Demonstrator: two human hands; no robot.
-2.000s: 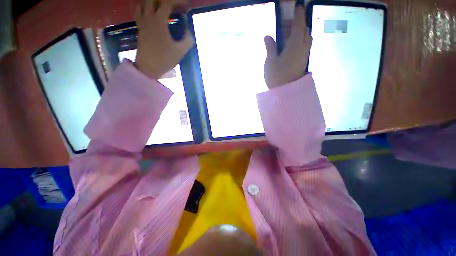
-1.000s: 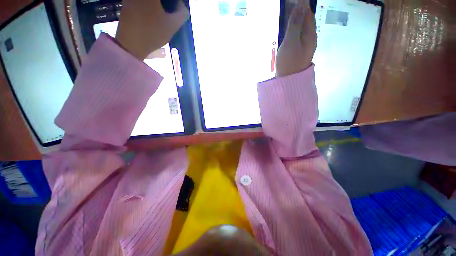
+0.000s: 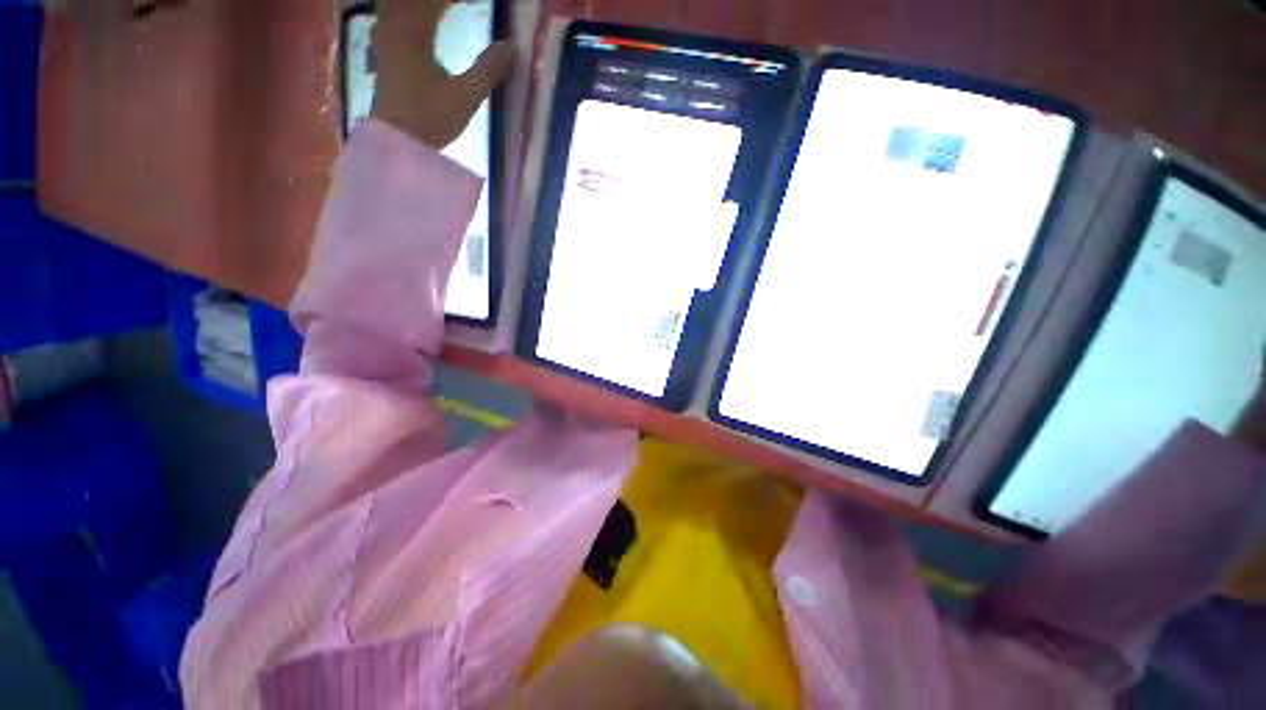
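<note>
Four lit tablets lie side by side. My left hand (image 3: 431, 76) is over the upper part of the leftmost tablet (image 3: 469, 257), thumb apart, holding nothing visible; its fingertips are cut off by the top edge. The second tablet (image 3: 639, 222) has a dark border area around a white window. The third tablet (image 3: 896, 278) is white with small grey patches. The rightmost tablet (image 3: 1125, 375) is cut off by the right edge. A blurred pinkish sleeve, seemingly my right one, covers its lower corner; my right hand (image 3: 1255, 416) is almost wholly cut off.
The orange-red bench (image 3: 181, 167) extends left under glossy film. Blue bins (image 3: 83, 486) stand at the left, and a bin with white-edged contents (image 3: 225, 340) is below the bench edge. A yellow floor line (image 3: 472, 412) shows beneath the bench.
The view has turned left, so the tablets appear farther right. My left hand has moved from the second tablet to the leftmost one. My right hand has left the third tablet's right edge.
</note>
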